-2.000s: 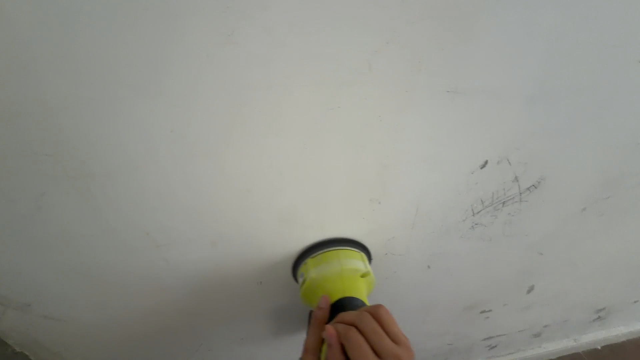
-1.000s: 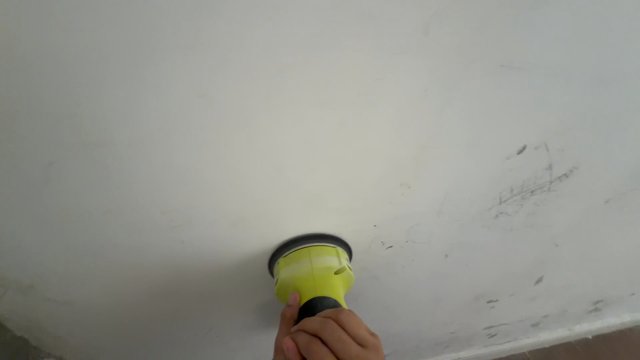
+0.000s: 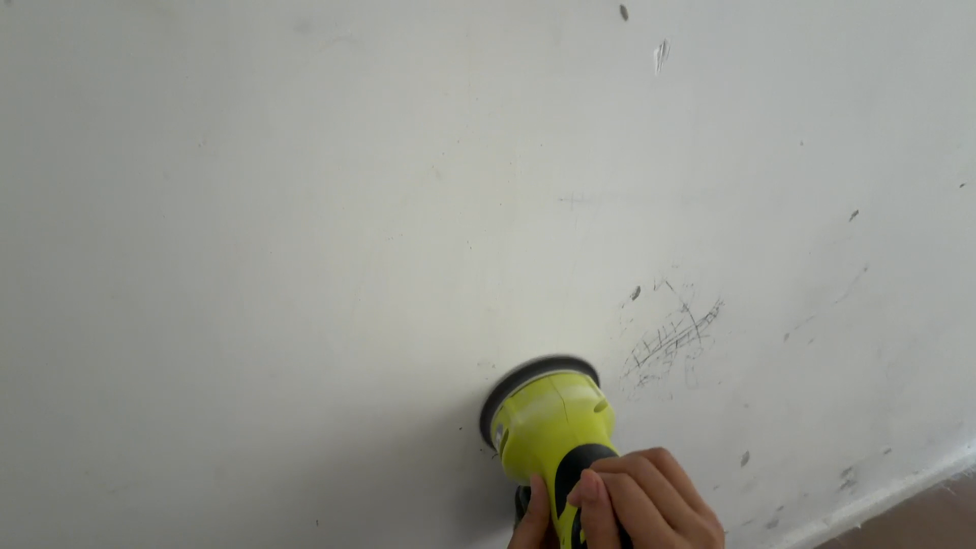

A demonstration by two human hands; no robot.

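A lime-green and black handheld power sander (image 3: 557, 415) rests its dark round pad against a pale, marked wall (image 3: 305, 267). Fingers of my right hand (image 3: 648, 496) curl over the black grip from the right side. On the grip's left side lies one digit, seemingly of my left hand (image 3: 534, 518); the rest of that hand is out of frame. The lower end of the sander is cut off by the bottom edge. Dark crosshatched scratches (image 3: 675, 335) mark the wall just up and right of the pad.
Dark scuffs (image 3: 746, 458) and a chipped spot (image 3: 660, 57) show elsewhere on the wall. At the lower right, a pale skirting edge (image 3: 877, 499) meets a brownish floor (image 3: 923, 522).
The sander has shifted right along the wall, closer to the crosshatched scratches, and its head now tilts differently. Both hands stay on it. The view has shifted too.
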